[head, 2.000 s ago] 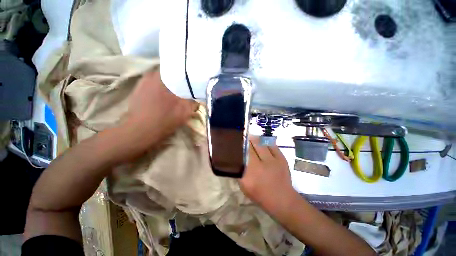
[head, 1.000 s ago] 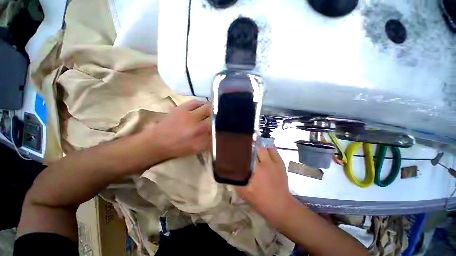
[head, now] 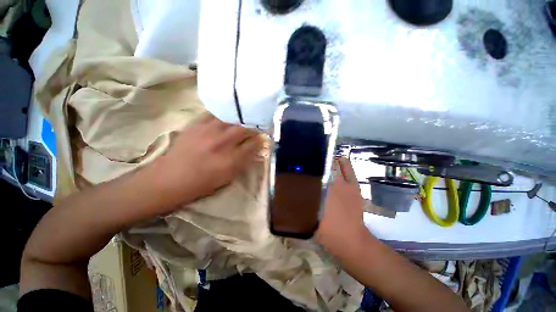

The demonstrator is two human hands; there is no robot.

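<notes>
Crumpled tan fabric (head: 128, 116) covers the table left of the machine and hangs over the front edge. My left hand (head: 210, 155) lies on the fabric, slightly blurred, fingers toward the needle area; whether it grips cloth cannot be told. My right hand (head: 342, 210) is at the right side of the shiny take-up lever guard (head: 299, 170), its fingertips under the machine head and partly hidden. The guard hides the needle and the cloth between my hands. The white sewing machine head (head: 378, 73) fills the top.
Shears with yellow and green handles (head: 441, 204) lie right of my right hand, with brown patches (head: 501, 207) on the table. A cardboard box (head: 116, 277) stands below left. Tan scraps (head: 478, 283) hang below right. A grey device (head: 13, 91) is far left.
My left hand has moved back left from behind the guard, compared with one second ago. The machine and guard appear shifted slightly right in view. My right hand has shifted slightly right too.
</notes>
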